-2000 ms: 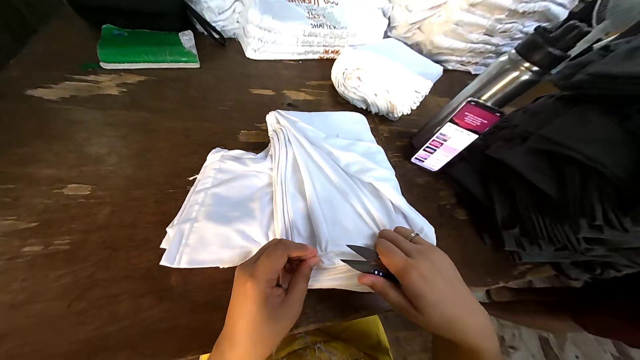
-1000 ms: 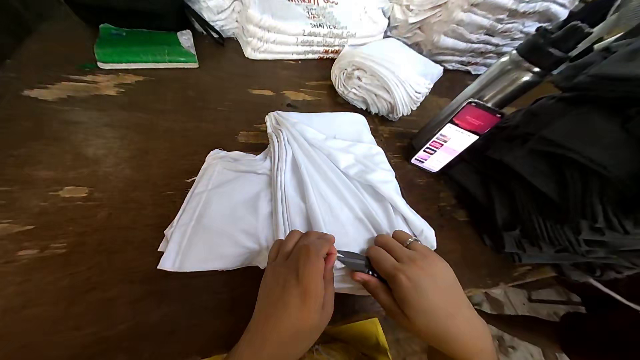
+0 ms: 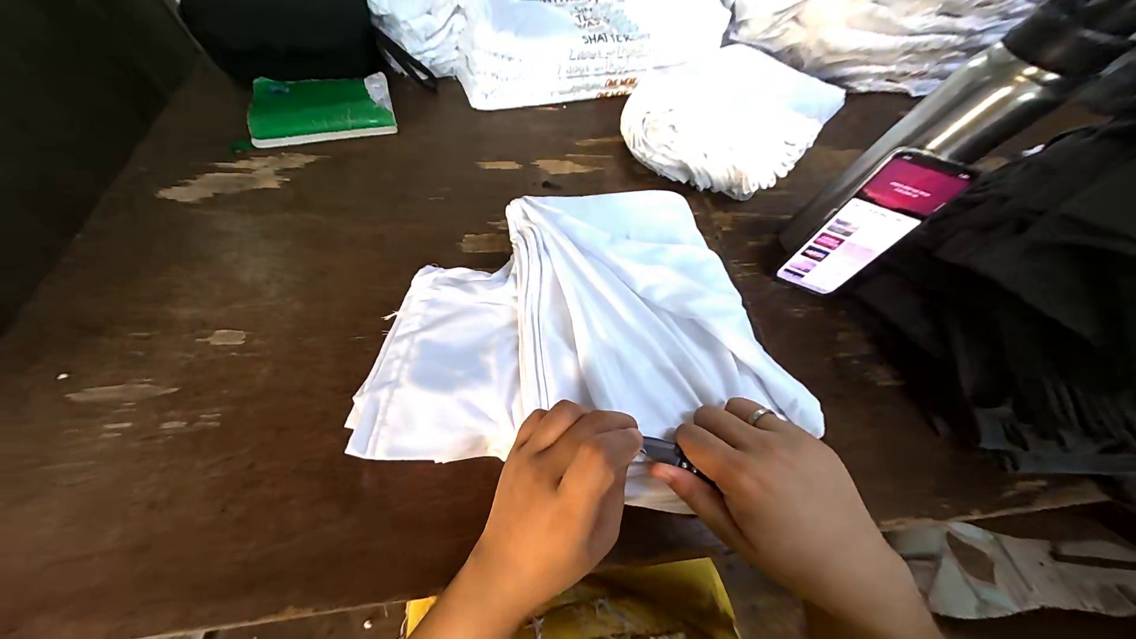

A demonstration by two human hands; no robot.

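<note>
Folded white cloth pieces (image 3: 621,302) lie in a layered pile on the brown wooden table, with a flatter part spread to the left. At the pile's near edge, my right hand (image 3: 763,488), with a ring on one finger, holds small dark thread snips (image 3: 666,453). Their blades look closed together and point left. Beside the blade tips, my left hand (image 3: 572,479) has its fingers curled and pinched at the cloth edge; what lies between the fingertips is hidden.
A rolled white cloth bundle (image 3: 723,124) lies behind, near printed white fabric stacks (image 3: 586,53). A green book (image 3: 319,108) is at back left. On the right, a smartphone (image 3: 874,222) leans on a steel bottle (image 3: 950,115) beside black fabric (image 3: 1038,293). A yellow container (image 3: 657,595) sits below the table edge.
My left hand has turned over, knuckles now up, and its fingers have come close to the snips' tips. The snips' blades, apart two seconds ago, now look together.
</note>
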